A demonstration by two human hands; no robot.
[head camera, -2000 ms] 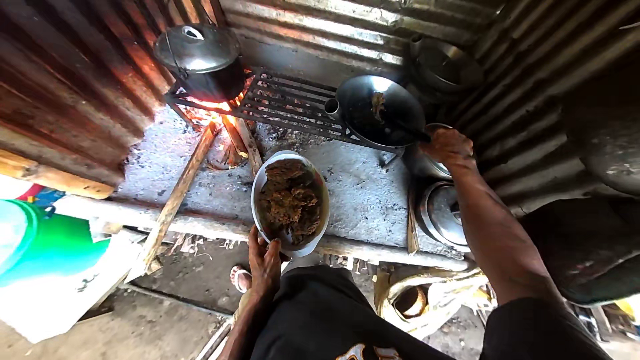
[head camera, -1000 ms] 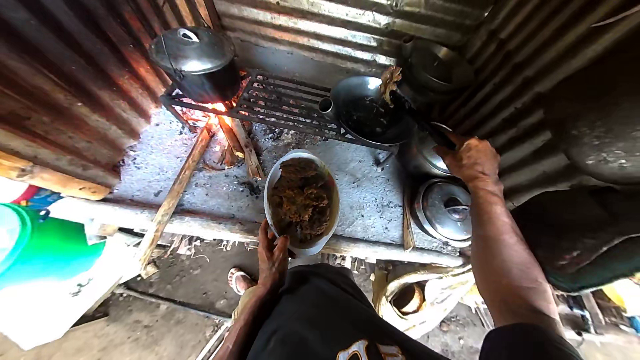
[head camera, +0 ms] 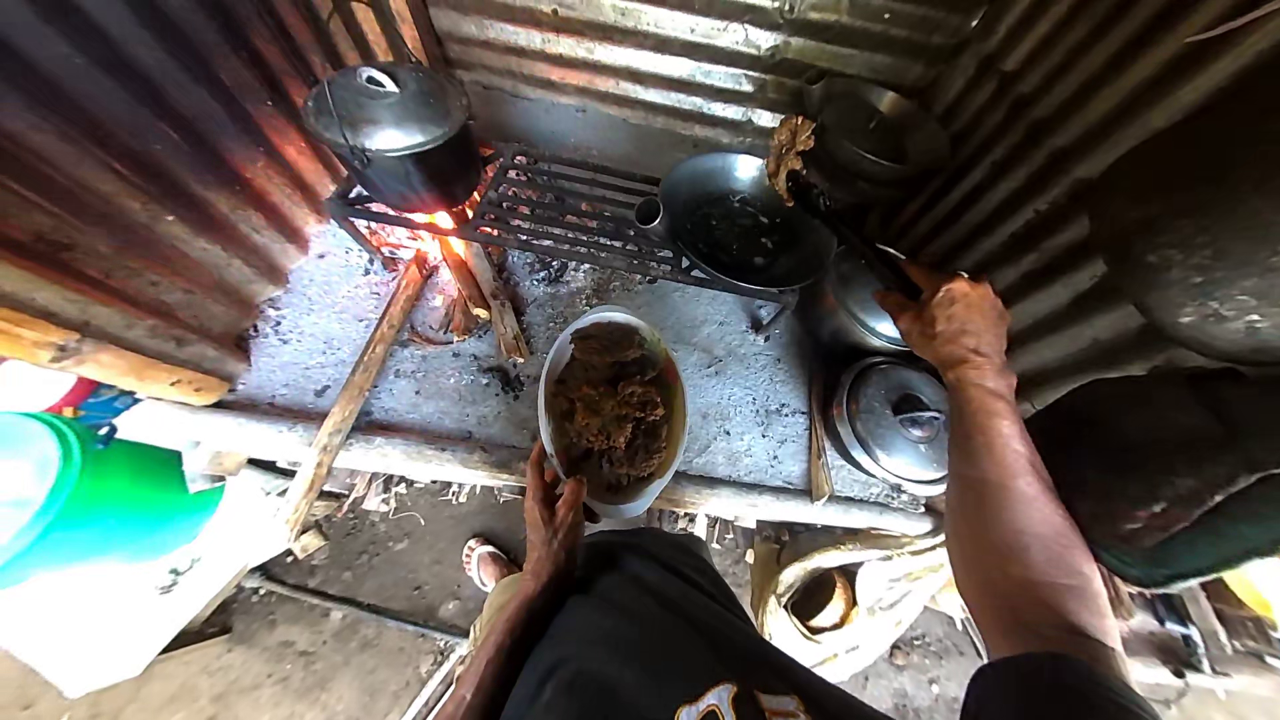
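My right hand (head camera: 955,315) is closed around the dark handle of a utensil, probably tongs (head camera: 850,235). A browned piece of food (head camera: 790,155) is at the utensil's far end, above the right rim of a wok (head camera: 745,225) with dark liquid in it. With my left hand (head camera: 555,515) I grip the near left rim of a white oval bowl (head camera: 683,420), which holds a heap of brown cooked food (head camera: 620,410). The lower part of the bowl rests at or over the front edge of the ash-covered hearth (head camera: 740,400).
A lidded black pot (head camera: 400,130) sits over flames on the left of a metal grate (head camera: 570,205). Firewood (head camera: 365,385) sticks out toward me. Lidded pots (head camera: 895,420) stand by my right forearm. Corrugated metal walls (head camera: 620,50) enclose the hearth. A green bucket (head camera: 120,500) is at the left.
The food piece was low inside the wok two seconds ago; now it is raised at the rim on the utensil. My right hand has moved right. My left hand stays on the bowl.
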